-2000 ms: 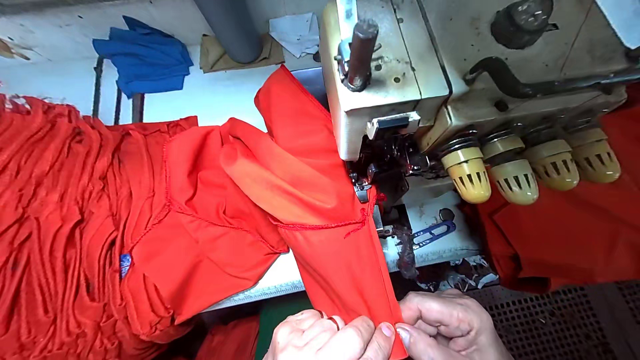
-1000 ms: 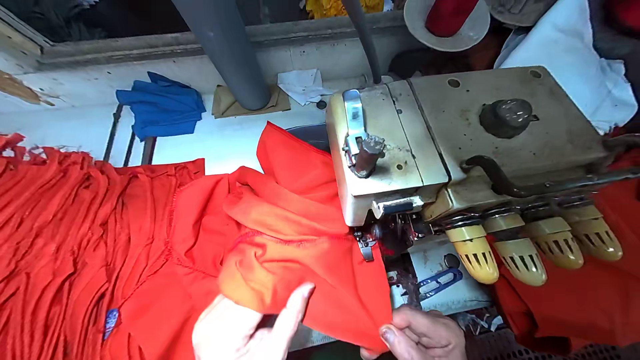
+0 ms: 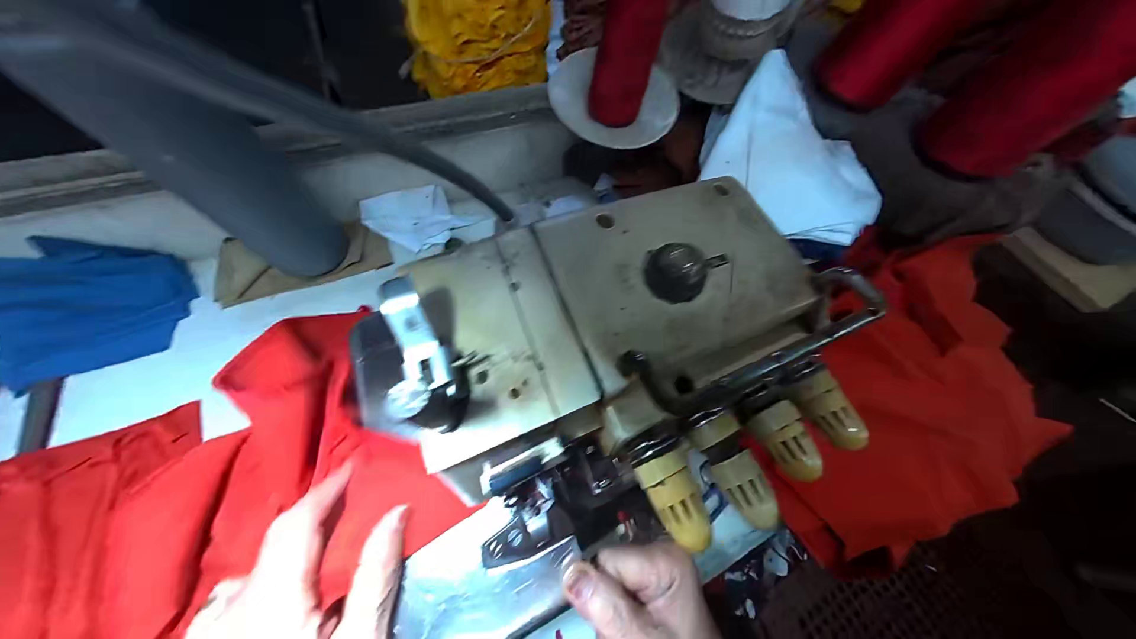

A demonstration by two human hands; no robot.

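An overlock sewing machine (image 3: pixel 568 302) with a worn beige housing stands in the middle. Red fabric (image 3: pixel 293 461) lies on its left side and behind the presser foot (image 3: pixel 519 541); the metal plate (image 3: pixel 479 577) in front of the foot is bare. My left hand (image 3: pixel 306 568), partly blurred, rests on or just over the red fabric with its fingers apart. My right hand (image 3: pixel 643 590) is below the foot, thumb and fingers together at the plate's right edge. Whether it pinches anything there is hidden.
Yellow slotted tension knobs (image 3: pixel 679 506) line the machine's front. More red fabric (image 3: pixel 923 417) lies at the right. Blue cloth (image 3: pixel 89 306) and a grey pipe (image 3: pixel 195 169) are at the left. Red thread cones (image 3: pixel 626 62) and white cloth (image 3: pixel 790 160) stand or lie behind.
The red fabric that lay under the presser foot is now off to its left and behind it. My right hand no longer holds the fabric's edge. The view has swung up and right.
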